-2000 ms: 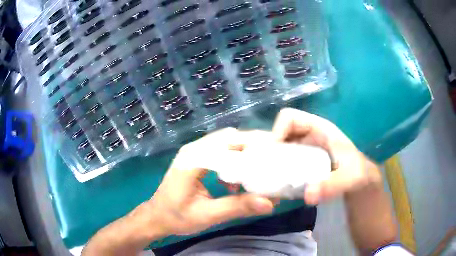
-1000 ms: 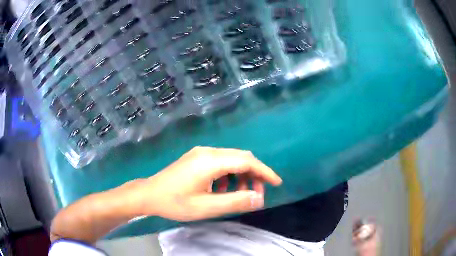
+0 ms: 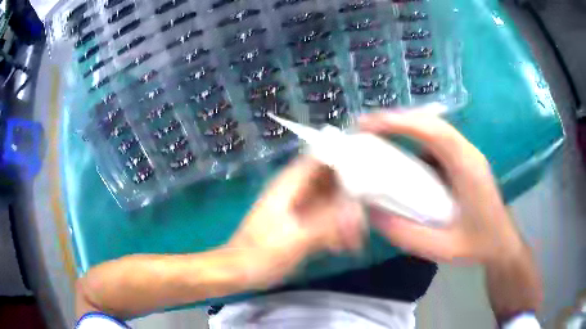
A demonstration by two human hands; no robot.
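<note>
A white squeeze bottle [image 3: 395, 177] lies tilted in my right hand [image 3: 469, 193], with fingers over its top and thumb below. Its thin pale nozzle [image 3: 289, 124] points up and left over the near rows of a clear tray. My left hand [image 3: 308, 212] is blurred beside the bottle's neck; whether it touches the bottle cannot be told. The clear plastic tray [image 3: 128, 202] holds columns of small dark parts [image 3: 228, 142] with silvery edges. The nozzle tip appears above parts in a middle column; contact cannot be told.
The tray lies on a teal-green bench mat [image 3: 173, 231]. A blue object [image 3: 22, 149] stands beyond the mat at the left. A black surface [image 3: 379, 279] is at the bench's near edge, above white clothing [image 3: 321, 311]. Grey floor shows at the right.
One second ago my right hand was low at the right, away from the bench, and no bottle showed. Now it holds the bottle over the mat. My left hand has moved up toward the bottle.
</note>
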